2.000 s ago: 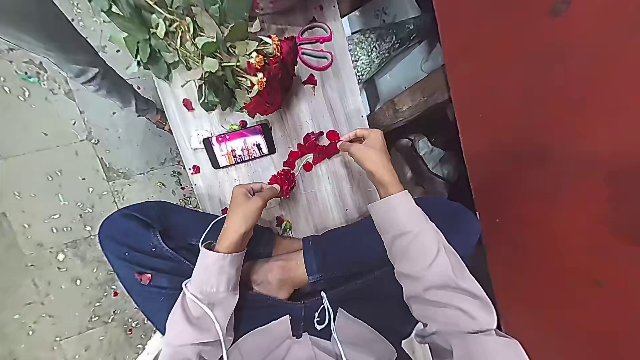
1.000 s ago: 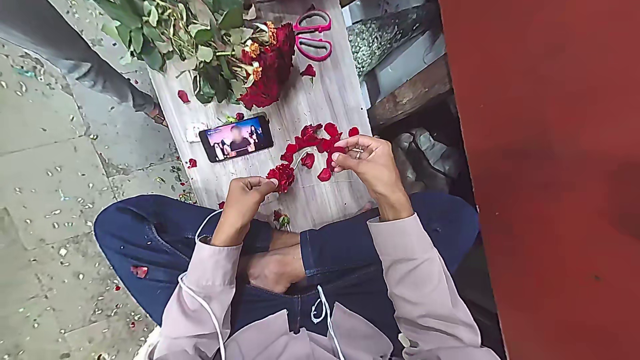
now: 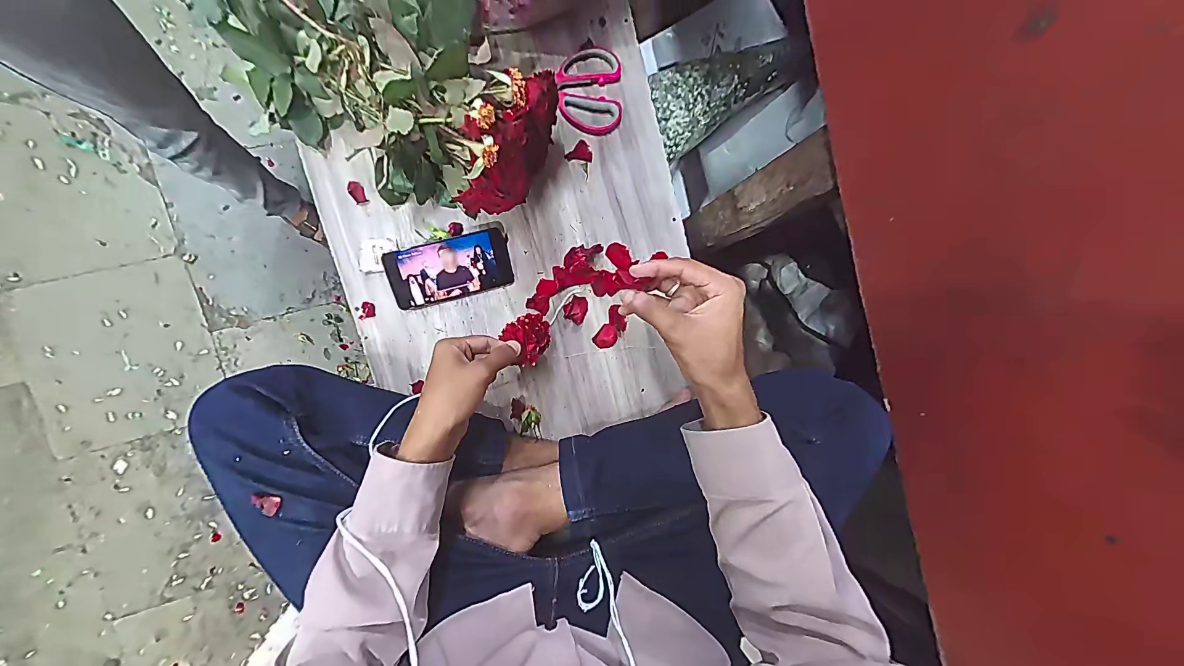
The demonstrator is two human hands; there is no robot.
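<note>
My left hand (image 3: 462,384) pinches a dense red flower head (image 3: 525,339) between thumb and fingertips, low over the board. To its right, my right hand (image 3: 694,319) has thumb and fingers closed on red petals at the right end of a curved row of petals (image 3: 578,270). A pale thread or stem shows between the flower head and the row. Single red petals (image 3: 605,336) lie just below the row. Above stands a bunch of red roses (image 3: 513,153) with leafy stems, and pink-handled scissors (image 3: 590,91) lie at its right, their blades hidden.
A smartphone (image 3: 449,265) showing a video lies on the pale wooden board (image 3: 638,185). A red panel (image 3: 1017,324) fills the right side. Between them are a wooden block (image 3: 768,194) and plastic bags (image 3: 805,296). Another person's trouser leg (image 3: 157,111) is at upper left.
The row of petals between my hands is more curved than two seconds ago. My left hand has kept its pinch on the flower head.
</note>
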